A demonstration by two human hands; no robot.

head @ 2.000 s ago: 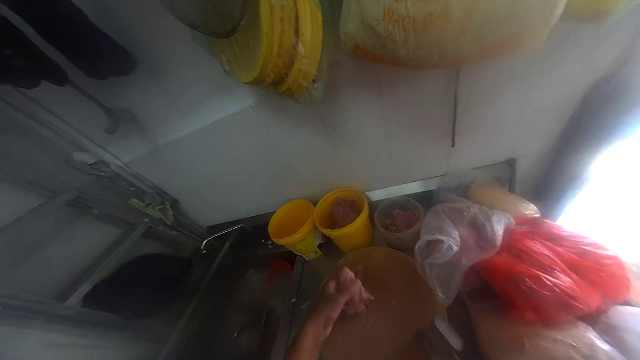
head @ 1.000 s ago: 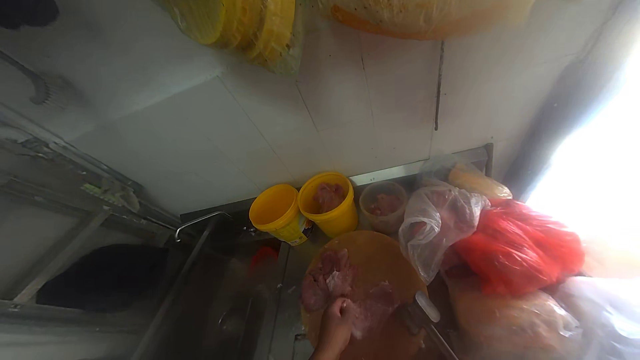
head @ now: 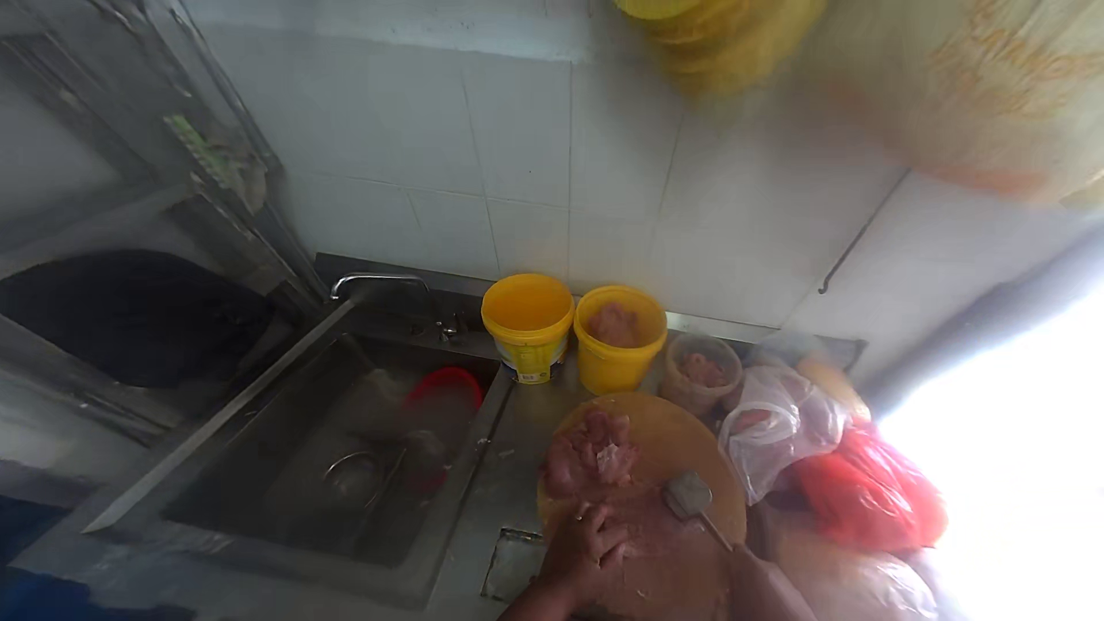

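A round wooden chopping board (head: 681,431) holds pieces of raw pale pink meat (head: 586,453) bunched at its upper left. My left hand (head: 591,543) lies on a thin flattened piece of meat (head: 642,522) in the board's lower half, its fingers bent and pressing down. From the lower right, my right hand (head: 750,573) grips the handle of a metal meat mallet (head: 687,495); the square head is over the right part of the board, beside the flattened meat. Whether the head touches the board is hard to tell. The right fingers are blurred.
Behind the board stand a yellow bucket (head: 528,310), a second yellow bucket (head: 619,332) with meat and a clear tub (head: 703,371) with meat. A sink (head: 319,466) with a red basin (head: 444,392) lies left. White (head: 776,423) and red plastic bags (head: 871,492) crowd the right.
Two seconds ago my left hand held bunched meat above the board; it is now down on flattened meat. My right hand with the mallet has come into view. The view has shifted.
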